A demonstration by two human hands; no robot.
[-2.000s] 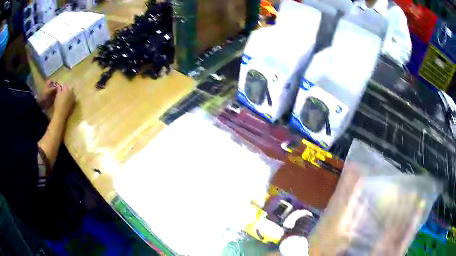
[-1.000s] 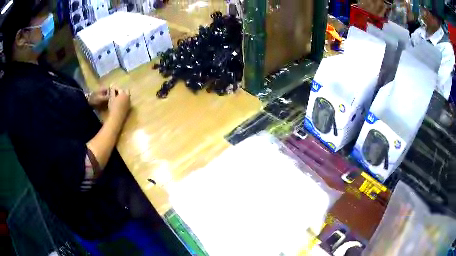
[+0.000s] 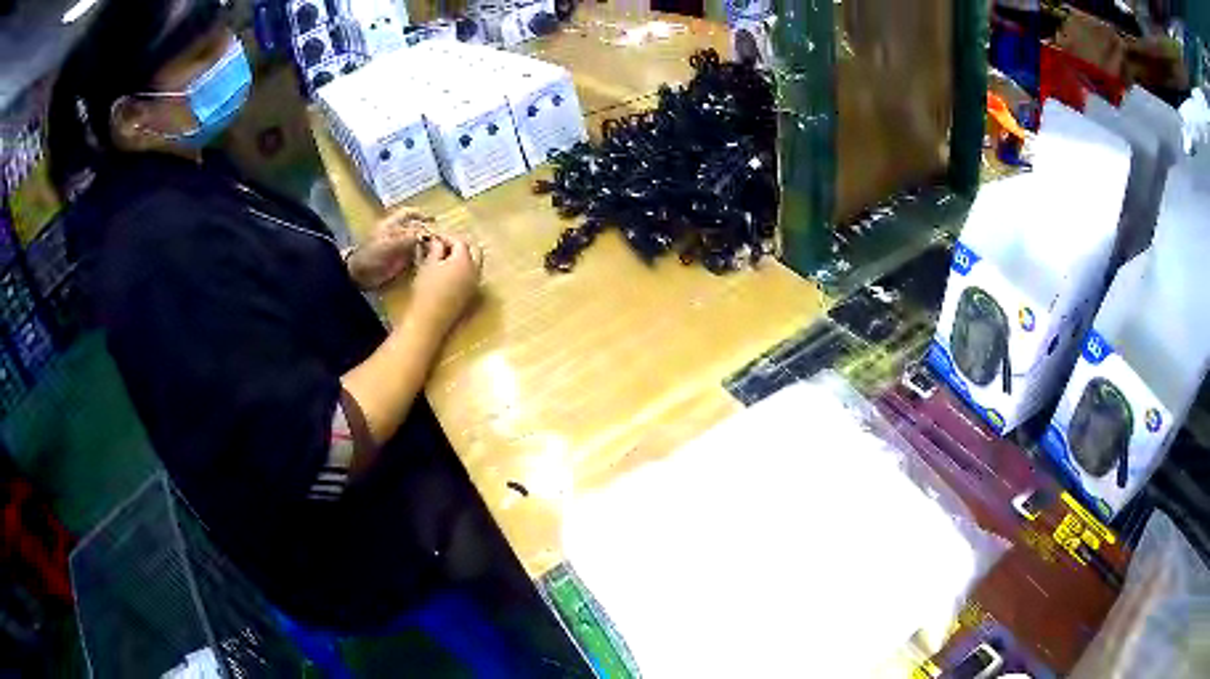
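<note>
A stack of poly bags (image 3: 770,544) lies flat and bright white on the table at bottom centre. A milky poly bag (image 3: 1168,597) stands up at the lower right corner, blurred and cut off by the edge. A faint brownish tone shows through it; whether this is my left hand cannot be made out. My right hand is not in view. Two tall white retail boxes with blue trim stand at the right, the nearer box (image 3: 1108,425) and the farther box (image 3: 989,318), with long flaps up. More boxes are partly hidden behind them.
A masked person (image 3: 252,358) at left holds something small at the tan bench (image 3: 664,332). Closed white boxes (image 3: 451,133) and a heap of black cables (image 3: 677,173) lie on it. A green post (image 3: 806,146) rises behind. A red crate (image 3: 1077,82) shows at upper right.
The view has swung left, so the table and boxes have shifted right in the picture. The milky bag has moved mostly out at the lower right, and more of the neighbour shows.
</note>
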